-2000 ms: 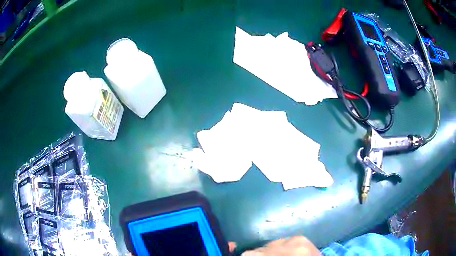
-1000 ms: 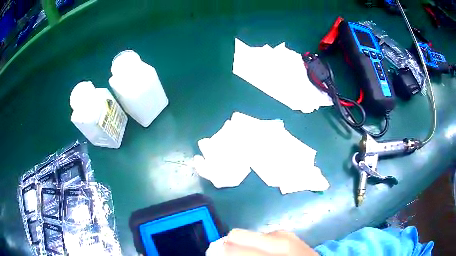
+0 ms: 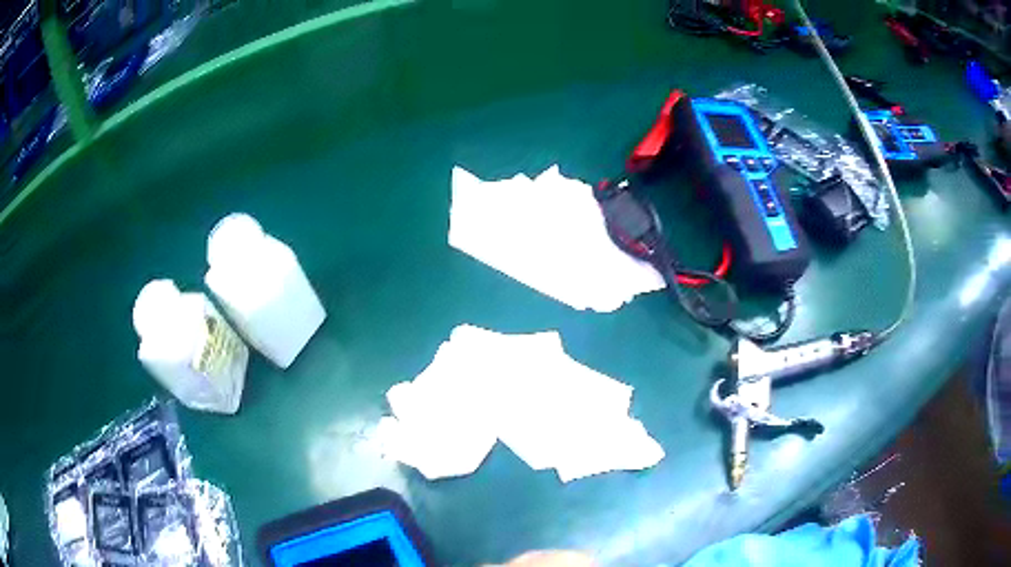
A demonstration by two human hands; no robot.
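A battery tester (image 3: 338, 532) with a black case, blue face and dark screen lies at the bottom edge, cut off by it. Only a small strip of my right hand (image 3: 543, 558) shows at the bottom edge, right of the tester. Its fingers are out of the picture, so its grip is hidden. A blue sleeve (image 3: 804, 547) is beside it. My left hand is not in view. Two ragged white cloths lie flat beyond the tester, a nearer one (image 3: 521, 404) and a farther one (image 3: 543, 238).
Two white bottles (image 3: 266, 294) (image 3: 194, 349) stand left. Clear plastic with black frames (image 3: 139, 498) lies lower left. A silver air gun (image 3: 748, 388) on a pale hose (image 3: 907, 233), another tester (image 3: 748, 188) with coiled leads (image 3: 710, 299), and clear film (image 3: 815, 150) lie right. A green rail (image 3: 222, 83) runs behind.
The camera view has tilted up and right, so the bench things sit lower and farther left. The tester and my right hand are now mostly cut off by the bottom edge.
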